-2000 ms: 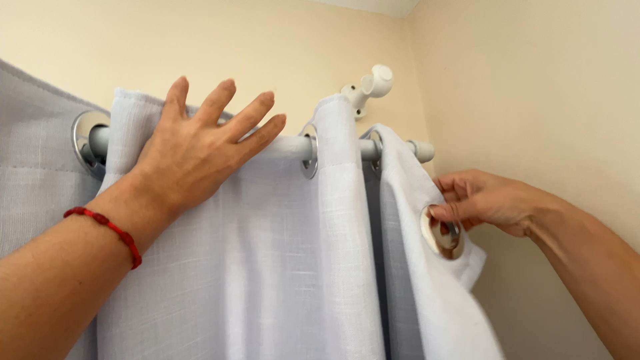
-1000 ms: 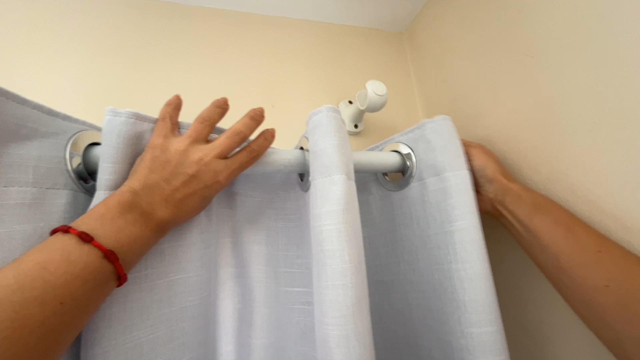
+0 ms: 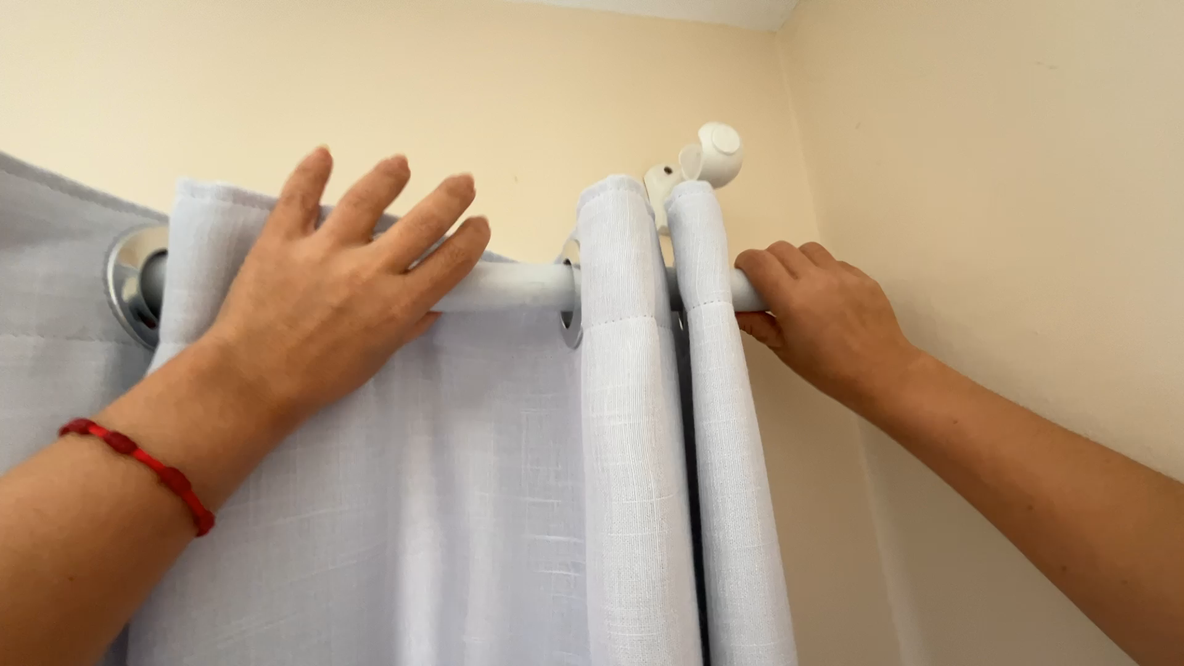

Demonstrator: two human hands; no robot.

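A pale grey-white curtain point(image 3: 481, 444) hangs in folds from a white curtain rod point(image 3: 518, 287) that runs through its metal grommets, one of which point(image 3: 137, 285) shows at the left. My left hand point(image 3: 356, 287), with a red bracelet on the wrist, lies over the rod and the curtain's top, fingers spread; its thumb is largely hidden below the rod. At the rod's right end, my right hand point(image 3: 823, 319) has its fingers and thumb closed around the rod, just right of the last narrow fold point(image 3: 731, 416).
A white wall bracket point(image 3: 712, 155) with a cupped holder sits behind and above the rod. Beige walls point(image 3: 999, 185) meet in a corner close to my right hand, with the ceiling point(image 3: 712, 9) at the top.
Two seconds ago my right hand held the curtain edge by a loose grommet; one second ago it was behind the edge. Now it grips the rod end, and the last panel is bunched into a narrow fold.
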